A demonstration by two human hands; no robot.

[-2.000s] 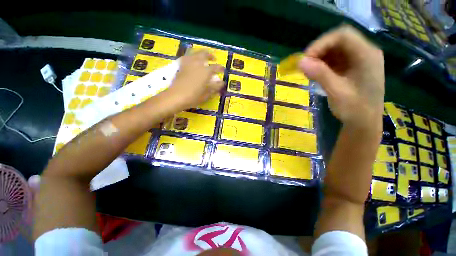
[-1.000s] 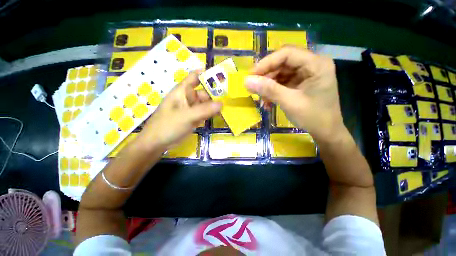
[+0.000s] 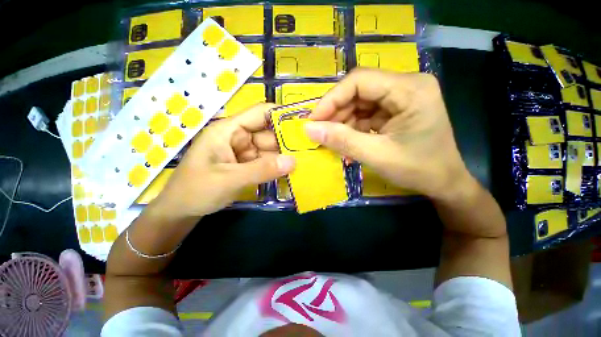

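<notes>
A flat yellow phone-sized part (image 3: 319,181) is held tilted above the tray. My left hand (image 3: 230,155) grips its left edge, thumb on its face. My right hand (image 3: 385,128) is at its upper end, thumb and fingers on a small yellow sticker (image 3: 296,133) that lies over the camera area. Whether the sticker is fully flat is hidden by my thumb. The clear blister tray (image 3: 268,33) behind holds yellow parts; some show dark camera cutouts, others a faint square outline. A white sticker sheet (image 3: 146,118) with yellow squares and small dark holes lies across the tray's left side.
A stack of full sticker sheets (image 3: 89,235) lies at left. A white cable plug (image 3: 38,119) and a pink fan (image 3: 33,299) are further left and lower left. Another dark, shiny tray of yellow parts (image 3: 544,191) is at right.
The sticker has moved from beside the camera area onto it, covering the lens holes. The held part has turned more upright and sits slightly lower. The view has shifted, so the tray appears higher.
</notes>
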